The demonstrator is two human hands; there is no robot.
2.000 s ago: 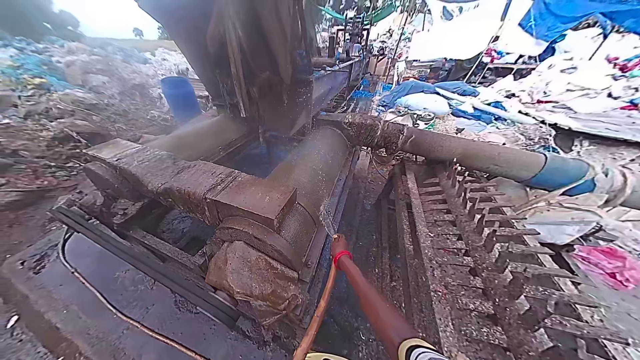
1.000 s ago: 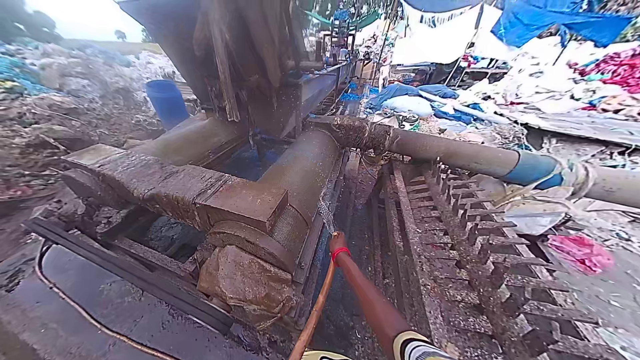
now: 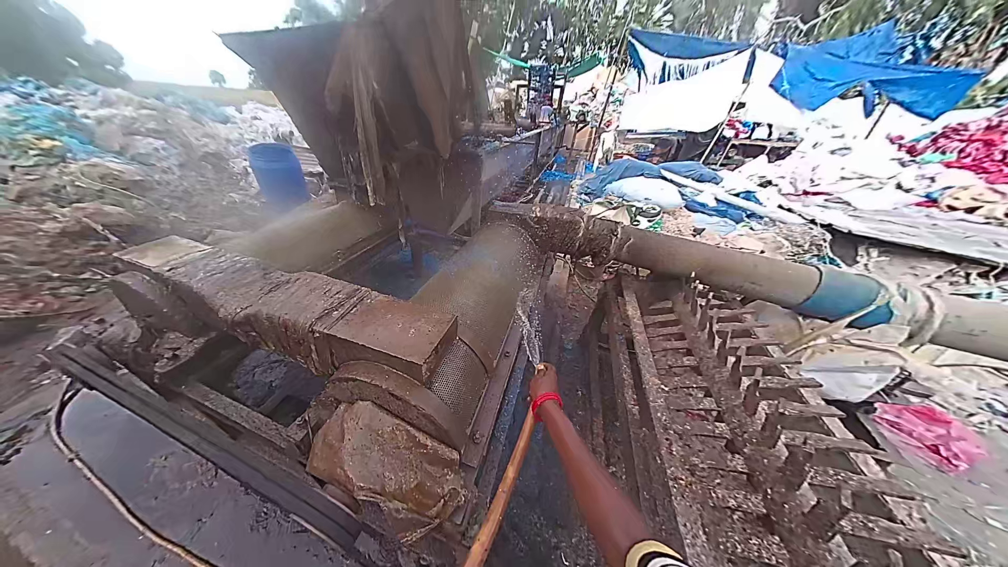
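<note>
My right hand (image 3: 543, 383), with a red band at the wrist, is closed around the end of an orange-brown hose (image 3: 504, 490). Water (image 3: 531, 329) sprays upward and forward from the hose end, beside the near perforated metal drum (image 3: 458, 364). That drum lies just left of the hand and is coated with grime. A second drum (image 3: 303, 235) sits farther left, and a dirty metal housing (image 3: 315, 315) spans the front ends of both. Wet scraps hang from the dark metal hopper (image 3: 417, 94) above them. My left hand is not in view.
A paddled metal shaft (image 3: 732, 394) stretches along the right. A thick pipe (image 3: 709, 264) crosses behind it, with a blue band. A blue barrel (image 3: 279, 175) stands behind the far drum. Plastic waste (image 3: 102, 181) lies at left, a pink plastic piece (image 3: 929, 435) at right, and a cable (image 3: 102, 488) at lower left.
The right hand stays on the hose beside the near drum, and water keeps spraying. The view has shifted a little, bringing in more of the hopper and tarps.
</note>
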